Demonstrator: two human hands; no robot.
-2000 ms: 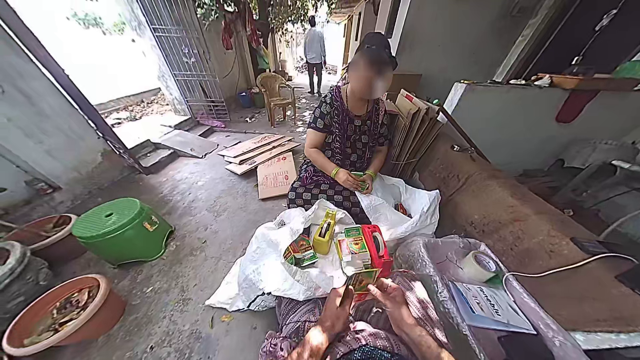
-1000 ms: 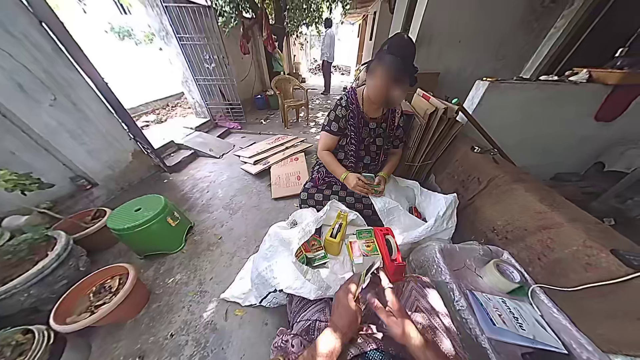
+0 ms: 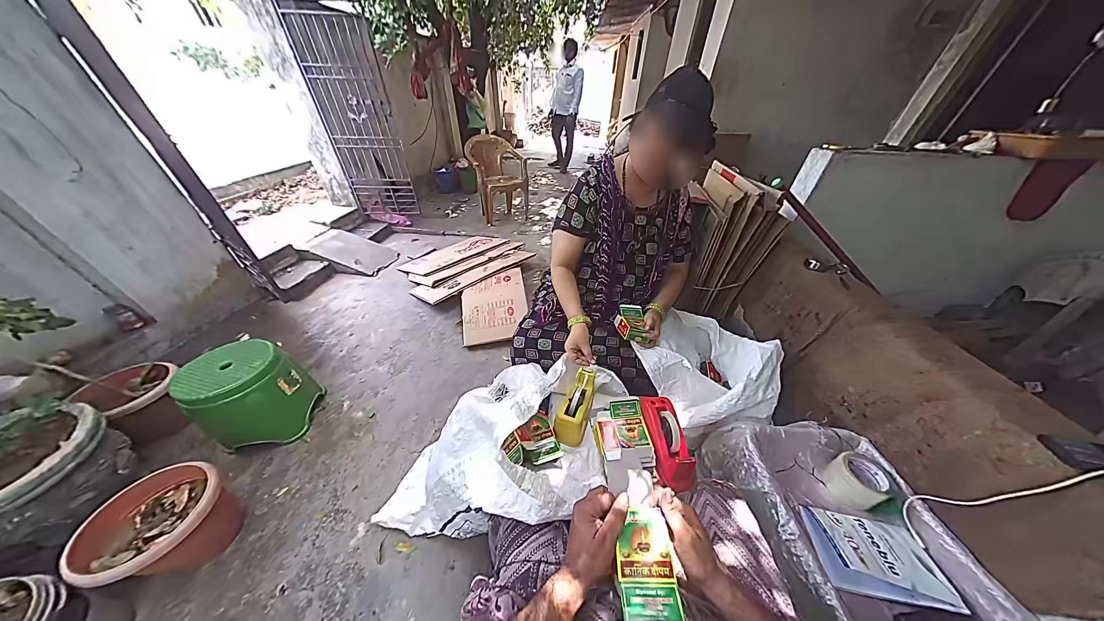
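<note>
Low in the view, my left hand [image 3: 595, 535] and my right hand [image 3: 688, 530] grip the upper edges of a green and yellow printed carton [image 3: 645, 561], which bears writing. Beyond them a stack of small cartons [image 3: 628, 431] stands between a yellow tape dispenser [image 3: 573, 410] and a red tape dispenser [image 3: 671, 444]. More printed cartons [image 3: 536, 440] lie on a white woven sack [image 3: 466, 457]. Across from me a seated person [image 3: 623, 233] holds a small green box [image 3: 632, 322] in one hand and reaches with the other to the yellow dispenser.
A plastic-wrapped surface at the right carries a tape roll [image 3: 856, 480] and a printed packet [image 3: 880, 556]. At the left are a green stool [image 3: 237, 379] and plant pots [image 3: 220, 526]. Flattened cardboard [image 3: 493, 310] lies behind the sack. Another person [image 3: 567, 99] stands far back, past a plastic chair [image 3: 498, 172].
The carton in my hands now shows its long printed face toward me. The seated person's one hand has moved down to the yellow dispenser; before, both hands were together at a small item.
</note>
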